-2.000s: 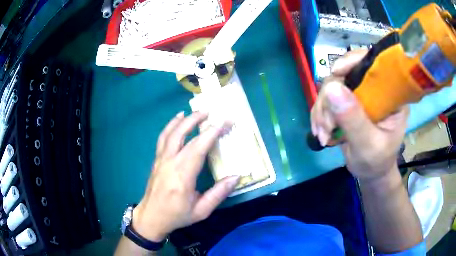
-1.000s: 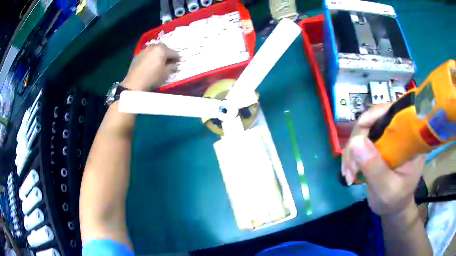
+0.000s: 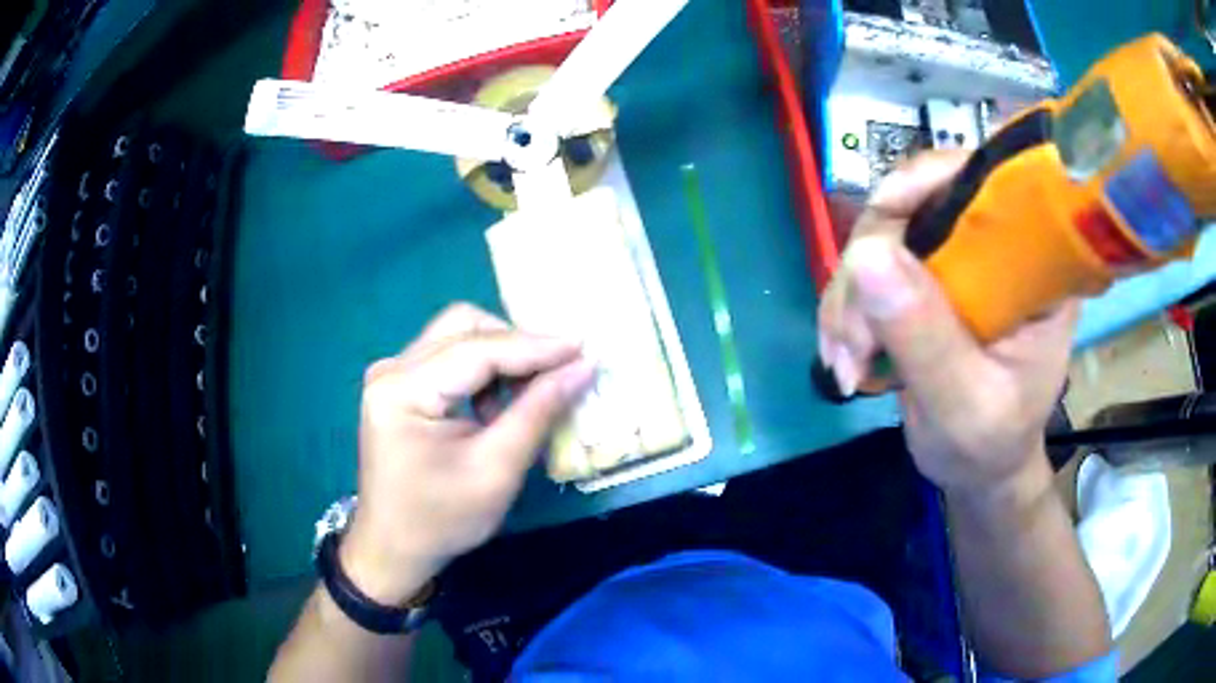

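Observation:
A white three-arm plastic part [image 3: 387,118] lies with its hub over the round yellowish hub seat [image 3: 596,150]. Its third arm points towards me along the pale fixture [image 3: 674,400]. My left hand [image 3: 460,427] is over the near end of that arm, thumb and fingertips pinched together. Something small and white may be at the fingertips, but it is too blurred to tell. My right hand [image 3: 954,320] holds the orange electric screwdriver [image 3: 1020,227], raised at the right above the bench.
A red bin [image 3: 440,60] of white pieces stands behind the part. A blue-sided screw feeder [image 3: 920,80] stands in a red tray [image 3: 796,134] at the back right. A green strip [image 3: 714,294] lies right of the fixture. Black foam racks [image 3: 140,360] with white units are at left.
My left hand has come back from the red bin to the near end of the fixture. My right hand still holds the screwdriver. The view has shifted.

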